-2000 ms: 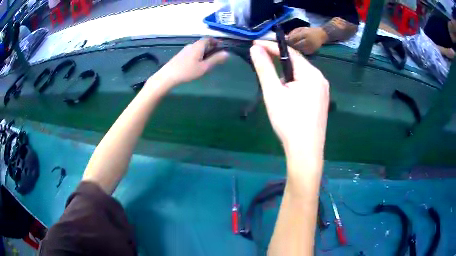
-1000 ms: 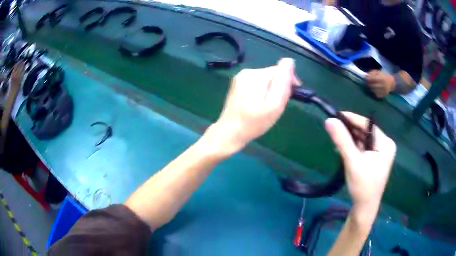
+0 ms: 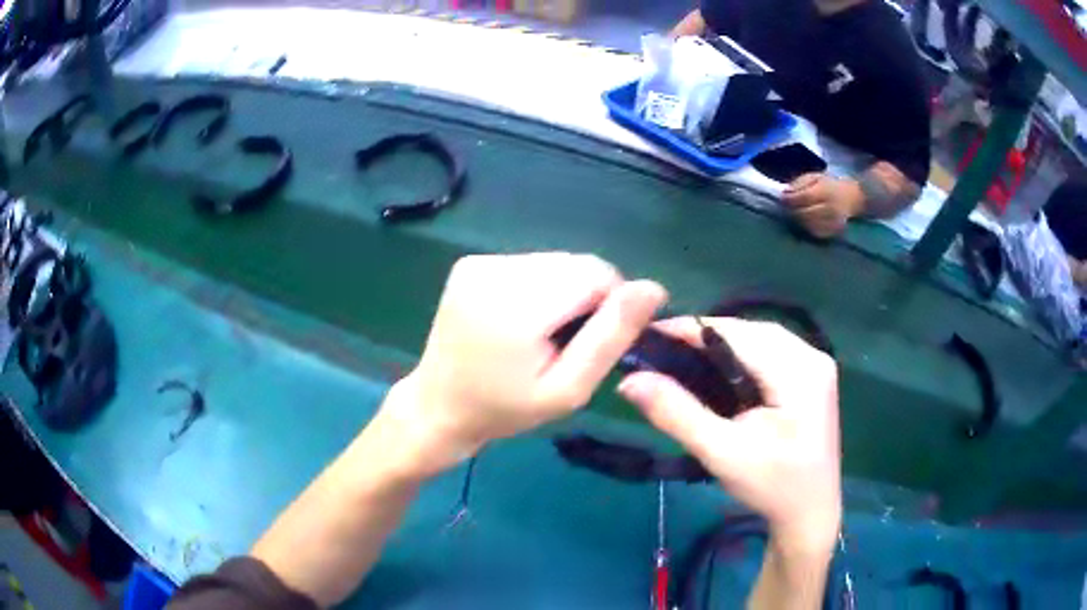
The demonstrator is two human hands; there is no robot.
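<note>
My left hand (image 3: 525, 352) pinches one end of a black headband between thumb and fingers, above the edge between belt and bench. My right hand (image 3: 751, 417) grips the same headband (image 3: 674, 363) close beside it, with a thin dark piece between the fingers. The fingertips of both hands nearly meet and hide the end's detail. The headband's padded arc (image 3: 620, 458) curves below and behind my right hand. A thin dark wire (image 3: 466, 489) hangs below my left hand over the bench.
Several headbands (image 3: 435, 179) lie along the green belt. A red-handled screwdriver (image 3: 662, 572) and another headband (image 3: 715, 560) are on the bench's near side. A headband pile (image 3: 72, 358) and small curved part (image 3: 188, 405) are at left. A blue tray (image 3: 679, 149) and a person's hand (image 3: 822, 203) are opposite.
The view has swung back to the right of the bench's far-left end. My hands have come together on the headband, hiding the end that showed between them a second ago.
</note>
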